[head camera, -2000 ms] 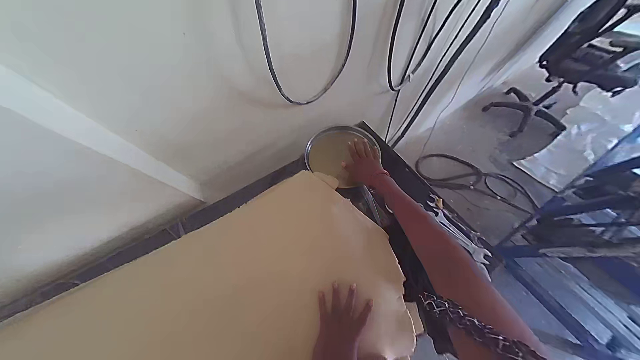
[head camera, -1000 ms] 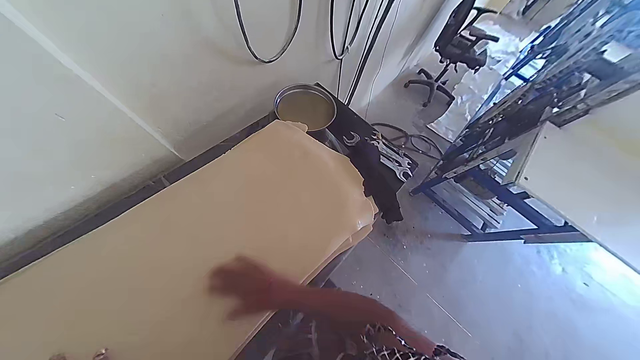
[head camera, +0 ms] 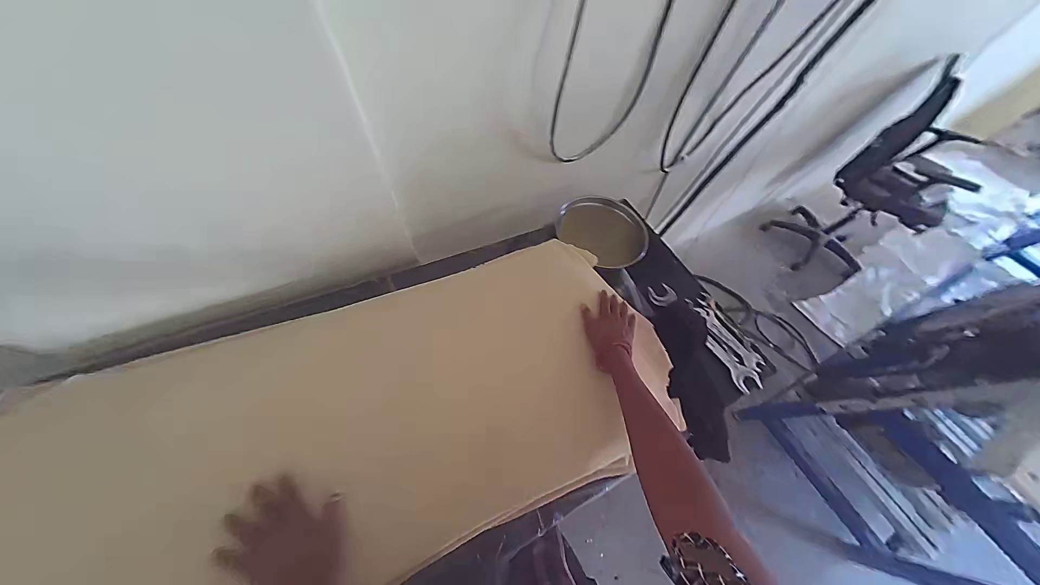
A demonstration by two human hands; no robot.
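A stack of large tan sheets point(head camera: 390, 382), their material unclear, lies along a dark bench beside the wall. My right hand point(head camera: 611, 331) rests spread near the stack's far right end, its fingers apart and holding nothing. At the lower left my left hand point(head camera: 284, 532), blurred, is over the sheets with its fingers apart and nothing in it. Just beyond the stack's far corner stands a round metal pan point(head camera: 603, 233) with cloudy yellowish contents. A corner of the top sheet reaches to the pan's edge.
Several open-end wrenches point(head camera: 731, 349) and a black cloth point(head camera: 691, 366) lie at the bench's right end. Black cables point(head camera: 601, 154) hang on the wall. On the floor are a coiled cable point(head camera: 772, 325) and an office chair point(head camera: 886, 187). Blue metal frames point(head camera: 829, 479) stand at the right.
My right hand, in the pan two seconds ago, is now on the stack's right end. One second ago a single hand showed over the middle of the sheets; now both are in view.
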